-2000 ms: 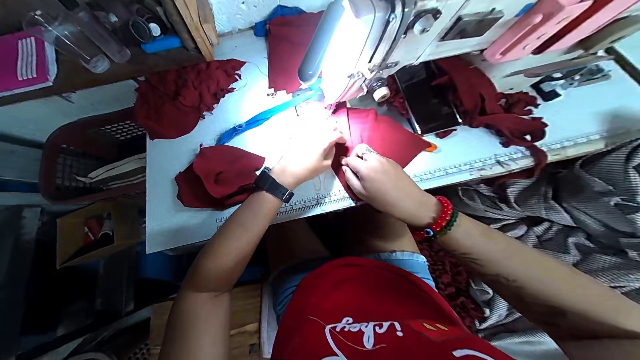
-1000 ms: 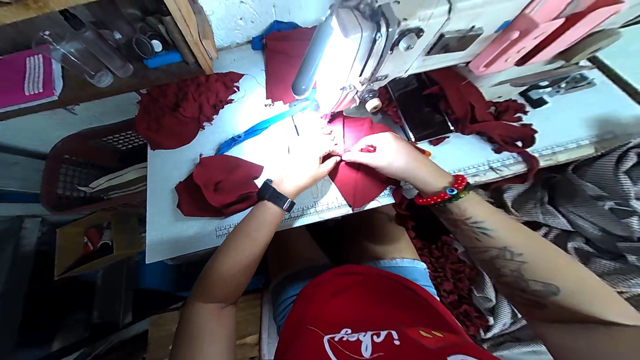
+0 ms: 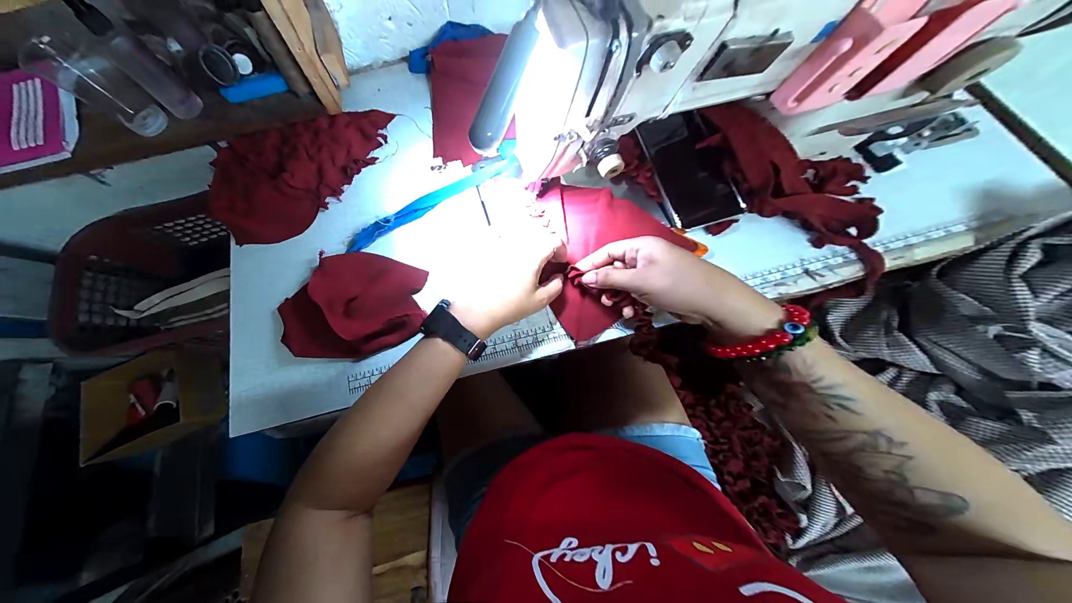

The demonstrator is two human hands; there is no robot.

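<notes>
Under the bright lamp of a sewing machine (image 3: 620, 75), a dark red fabric piece (image 3: 595, 222) lies on the white table, its upper left edge close to the needle area. My left hand (image 3: 507, 280), washed out by glare, pinches a strip of gathered red fabric at its near end. Thumb and fingers of my right hand (image 3: 653, 280) grip the same gathered red strip (image 3: 641, 322), which hangs over the table's front edge towards a ruffled heap (image 3: 741, 444) beside my thigh. The red piece lies flat beneath both hands.
Folded red fabric (image 3: 360, 301) and a frayed red piece (image 3: 293, 172) lie left, near a blue strip (image 3: 427, 205). A dark phone-like slab (image 3: 691, 172) and red scraps (image 3: 779, 176) lie right. A ruler tape (image 3: 523, 339) runs along the front edge; a red basket (image 3: 126, 276) stands left.
The gathered strip now shows in my right hand, trailing over the table edge. My right hand has come a little lower over the red piece. My left hand stays close beside it.
</notes>
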